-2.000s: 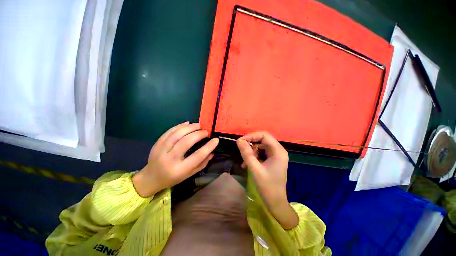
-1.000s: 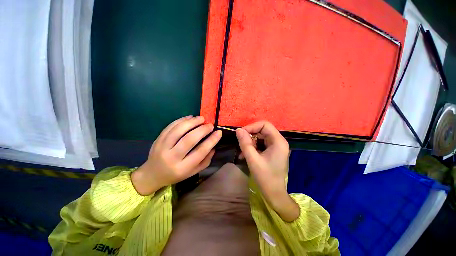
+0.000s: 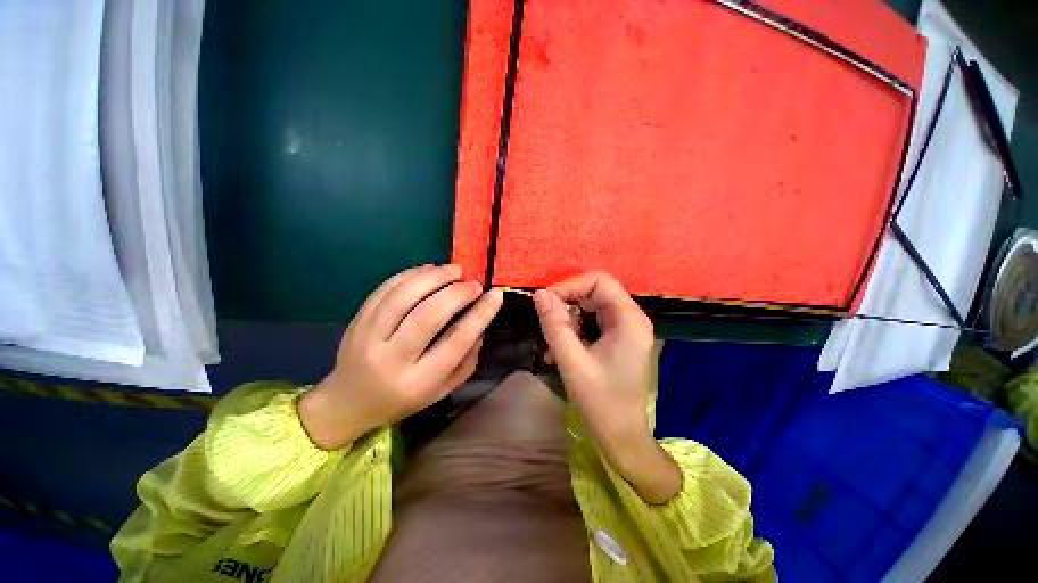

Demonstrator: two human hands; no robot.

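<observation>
A thin black rectangular frame (image 3: 502, 159) lies on the red board (image 3: 694, 159); its top left part is cut off by the picture's edge. My left hand (image 3: 408, 347) rests with its fingertips on the frame's near left corner. My right hand (image 3: 601, 347) pinches the narrow tape (image 3: 911, 323) just right of that corner. A short pale bit of tape shows between both hands. The tape runs along the near side to the tape roll (image 3: 1013, 294) at the right edge. Something small and dark is mostly hidden in my right fingers.
White sheets (image 3: 165, 205) are piled at the left on the green bench (image 3: 330, 148). More white sheets (image 3: 950, 228) at the right bear black frame pieces (image 3: 988, 128). A blue crate (image 3: 842, 456) with a pale sheet is below the bench edge. A bit of yellow-green cloth shows at the right edge.
The view has shifted, so the board and frame sit higher in the picture than two seconds ago. Both hands remain at the same corner, with the tape still pinched on the right.
</observation>
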